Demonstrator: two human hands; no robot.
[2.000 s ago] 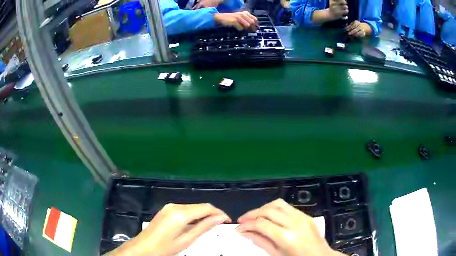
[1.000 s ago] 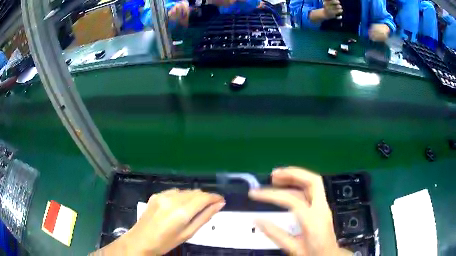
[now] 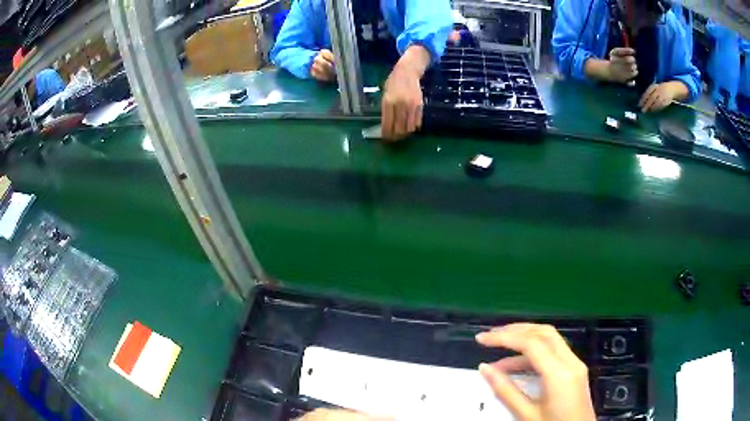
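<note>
A white liner sheet (image 3: 370, 385) with a few tiny dark marks lies over the glossy black blister tray (image 3: 267, 341). My right hand (image 3: 547, 374) is over the sheet's right part, its thumb and forefinger tips apart. A faint dark shiny strip, maybe film (image 3: 455, 335), shows beside the forefinger tip; whether it is held is unclear. My left hand (image 3: 341, 415) is cut off by the bottom edge and its fingers are mostly hidden. A ringed black unit (image 3: 615, 345) sits in a right-hand tray pocket, with another in the pocket below.
A grey metal post (image 3: 185, 156) stands behind the tray's left. Label card (image 3: 146, 359) and clear blister trays (image 3: 66, 300) lie left. White liner sheets (image 3: 706, 386) lie right. A small black unit (image 3: 686, 283) is on the green belt. Blue-sleeved people work opposite near stacked black trays (image 3: 485, 119).
The view has turned left. The curved film strip is no longer raised clearly at my right fingertips. My left hand has dropped to the bottom edge. A person opposite has reached onto the belt.
</note>
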